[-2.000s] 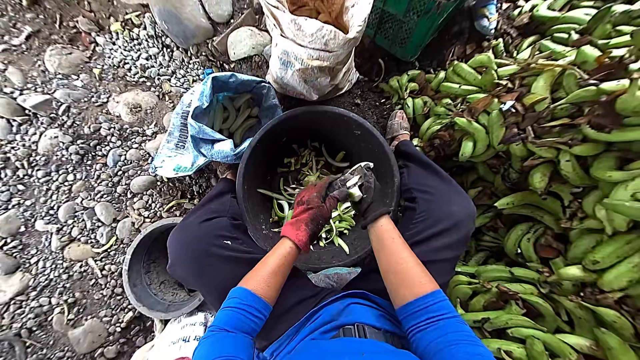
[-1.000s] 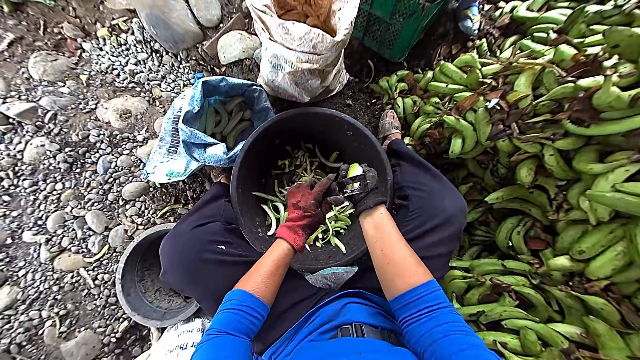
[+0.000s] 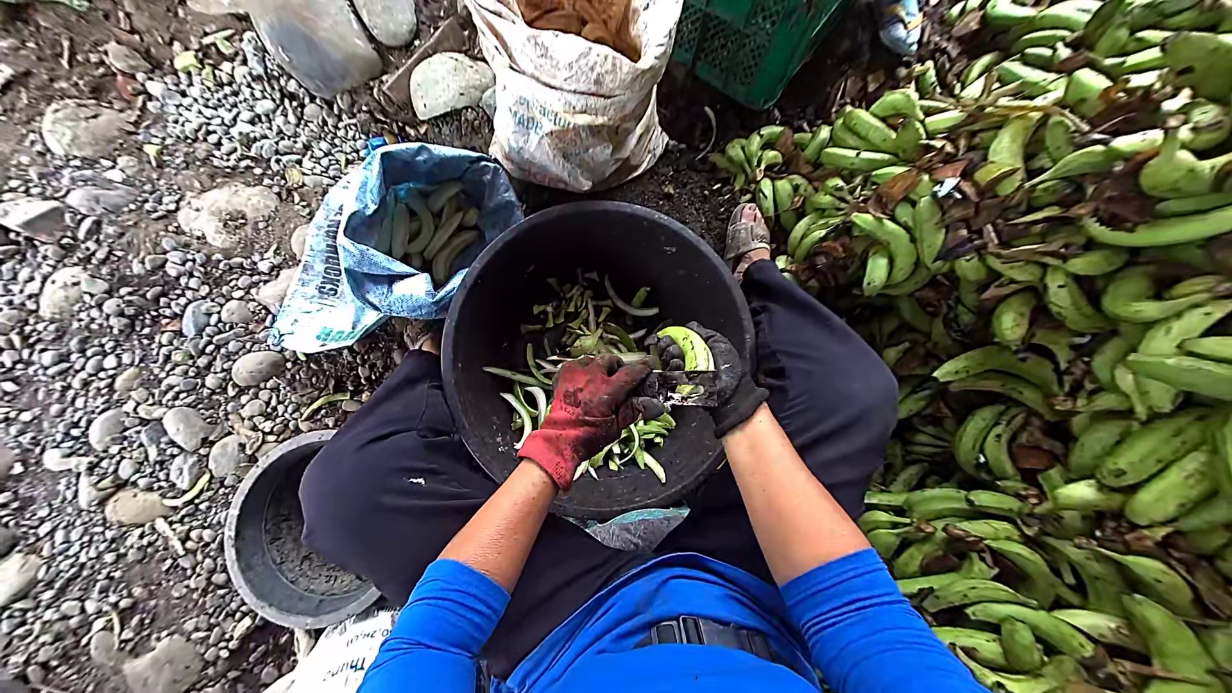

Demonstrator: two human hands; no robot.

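Observation:
A large black plastic tub [image 3: 597, 217] sits between my legs, with strips of green banana peel [image 3: 635, 448] in its bottom. Over it, my left hand [image 3: 589, 409], in a red glove dark at the fingers, grips a tool whose flat metal blade [image 3: 695, 388] reaches to the right; its handle is hidden by the fingers. My right hand [image 3: 727, 375], in a dark glove, holds a green banana [image 3: 689, 348] upright behind the blade. Part of the banana is pale. The blade lies across its lower end.
A blue woven sack [image 3: 351, 279] of peeled bananas stands at the tub's upper left, a white sack [image 3: 577, 115] and green crate [image 3: 751, 48] beyond. A grey basin [image 3: 252, 549] lies left of my leg. Green bananas [image 3: 1049, 366] are heaped at right; stones [image 3: 226, 214] cover the ground at left.
Two seconds ago a pale surface showed between my hands; now the banana's green and yellow side shows upright in my right hand. Both hands stay over the tub.

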